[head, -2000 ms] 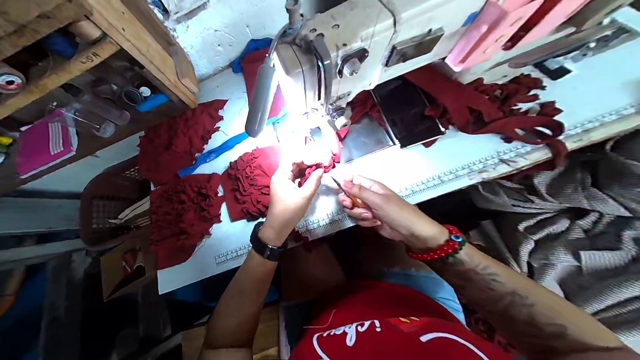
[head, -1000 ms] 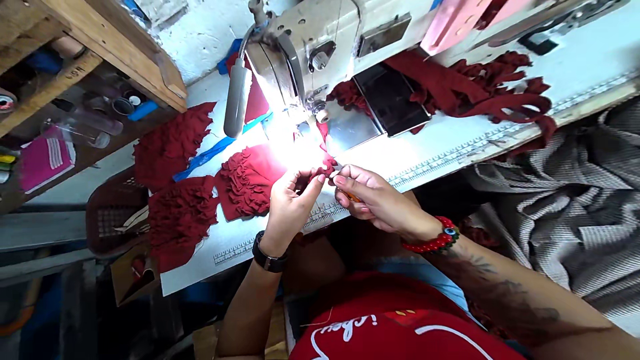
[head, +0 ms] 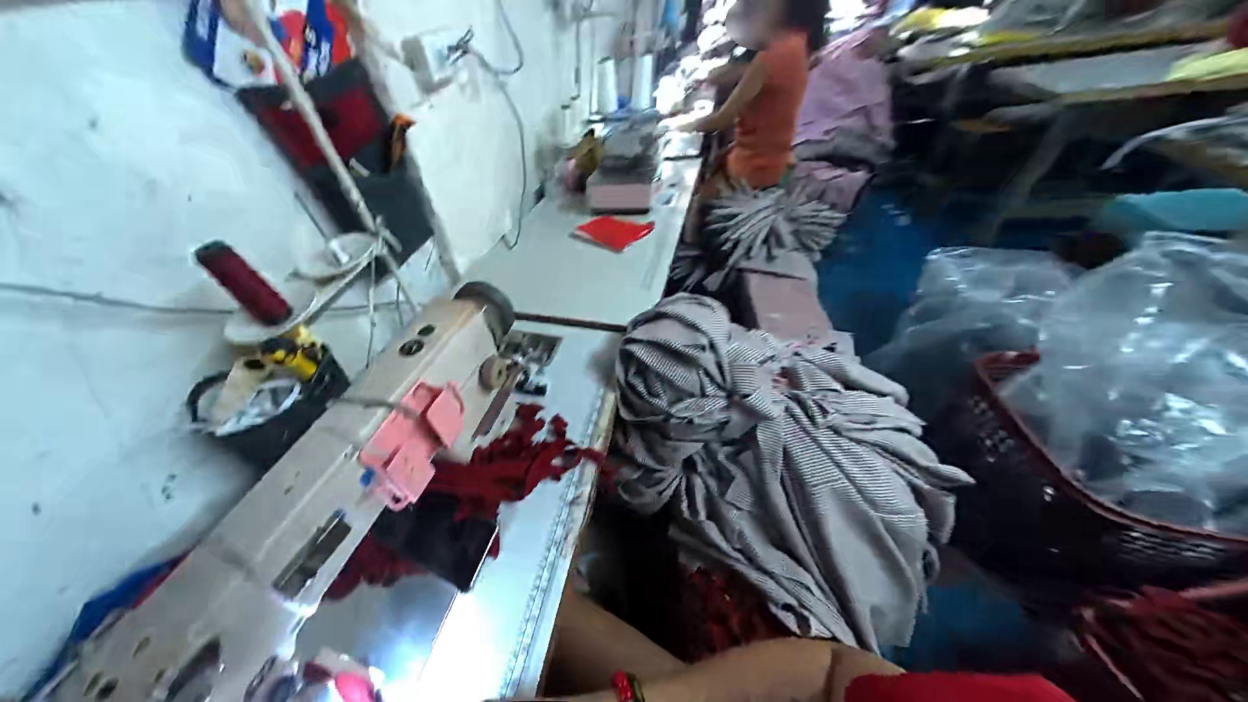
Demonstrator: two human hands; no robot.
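Note:
Neither of my hands shows in the head view; only my right forearm with a red bead bracelet (head: 627, 685) crosses the bottom edge, and what that hand does is hidden. A sewing machine (head: 263, 526) stands at the lower left, with a pink plastic holder (head: 414, 444) on its arm. Dark red gathered fabric (head: 517, 458) lies on the sewing table (head: 531, 585) beside it, partly under a dark flat piece (head: 434, 541). Light glares near the needle area at the bottom left.
Striped grey fabric (head: 770, 468) is heaped right of the table edge. Farther right, clear plastic bags (head: 1160, 390) fill a dark red tub (head: 1033, 487). A person in orange (head: 770, 107) works farther along. A red thread cone (head: 244, 283) stands by the wall.
The view has swung far to the right, along the row of tables. Both hands, earlier together with small red fabric near the needle, are out of sight.

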